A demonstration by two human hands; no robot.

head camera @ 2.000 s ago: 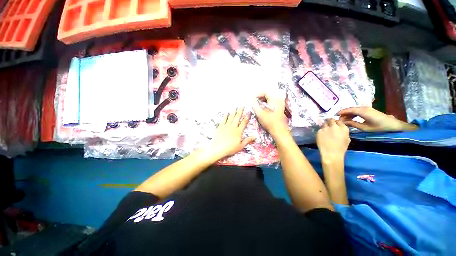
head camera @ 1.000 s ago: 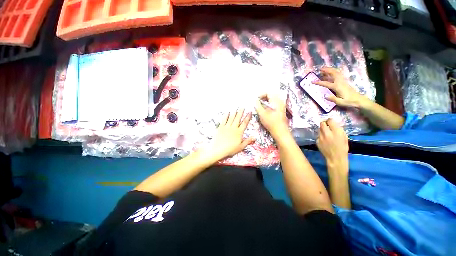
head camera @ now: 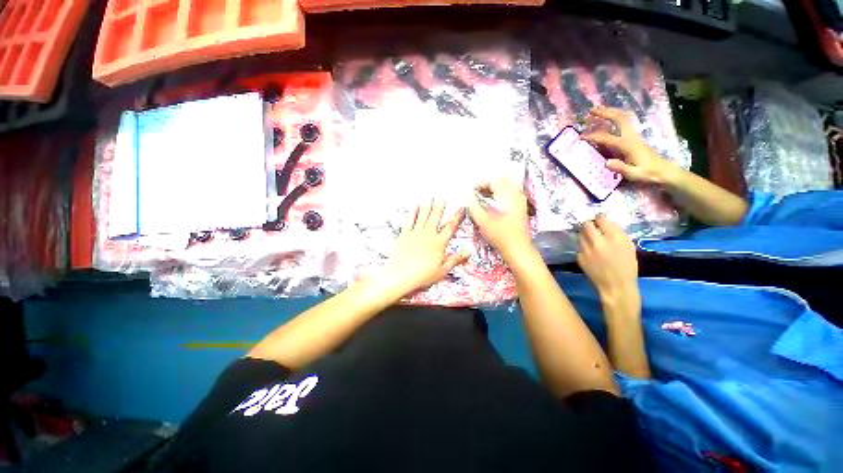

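A white paper sheet (head camera: pixel 425 152), badly glared out, lies on the film-covered trays in front of me. My left hand (head camera: pixel 427 248) lies flat at its lower edge, fingers spread, holding nothing. My right hand (head camera: pixel 500 214) rests at the sheet's lower right with thumb and fingers pinched together. A pen seems to be between them, but glare hides most of it. Clear plastic film (head camera: pixel 250 277) covers the red-pink trays and dark devices beneath.
A person in blue at the right touches a smartphone (head camera: pixel 585 163) on the film; their other fist (head camera: pixel 607 251) is near my right arm. Another white sheet (head camera: pixel 199 166) lies left, beside black-strapped round devices (head camera: pixel 312 175). Orange foam trays (head camera: pixel 199 32) stand behind. Wrapped stacks (head camera: pixel 790 143) are at right.
The neighbour's hand has moved from the tray's lower edge up onto the smartphone. My left hand has stayed in place; my right fingers have shifted only slightly. The view has shifted a little.
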